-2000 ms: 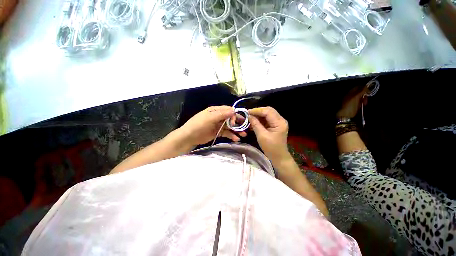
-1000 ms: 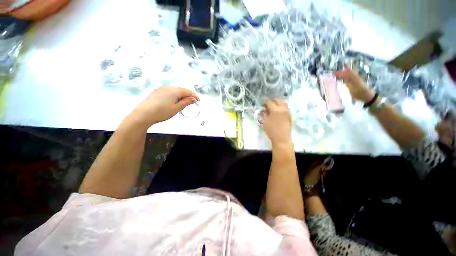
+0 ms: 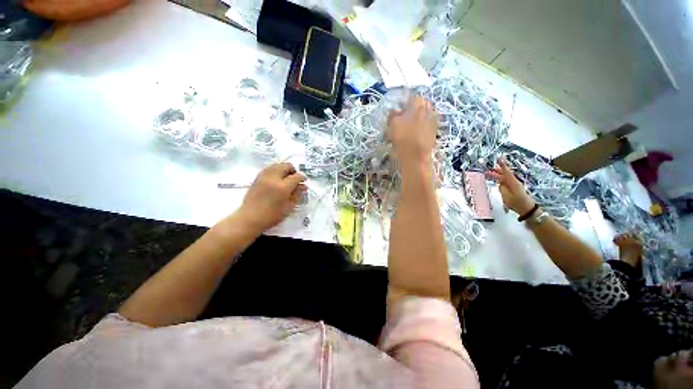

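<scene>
A large tangled pile of white cables (image 3: 357, 140) lies on the white table ahead of me. My right hand (image 3: 414, 125) reaches into the back of the pile; its fingertips are partly hidden among the cords. My left hand (image 3: 277, 194) is low over the table, left of the pile, with its fingers bent together. A faint white loop shows beside its fingertips; whether it is held is unclear. Several coiled cables in clear packs (image 3: 215, 139) lie at the left of the pile.
A gold-rimmed phone (image 3: 319, 61) lies on a black box behind the pile. Yellow tape (image 3: 347, 226) marks the table edge. A pinkish phone (image 3: 478, 196) lies at right, near a neighbour's hand (image 3: 513, 190). An orange basket (image 3: 76, 6) is far left; a brown cardboard box (image 3: 593, 152) is far right.
Both my hands have gone from holding a coil over my lap to the table. Since the last earlier frame, my right hand has moved forward into the pile. The view has shifted.
</scene>
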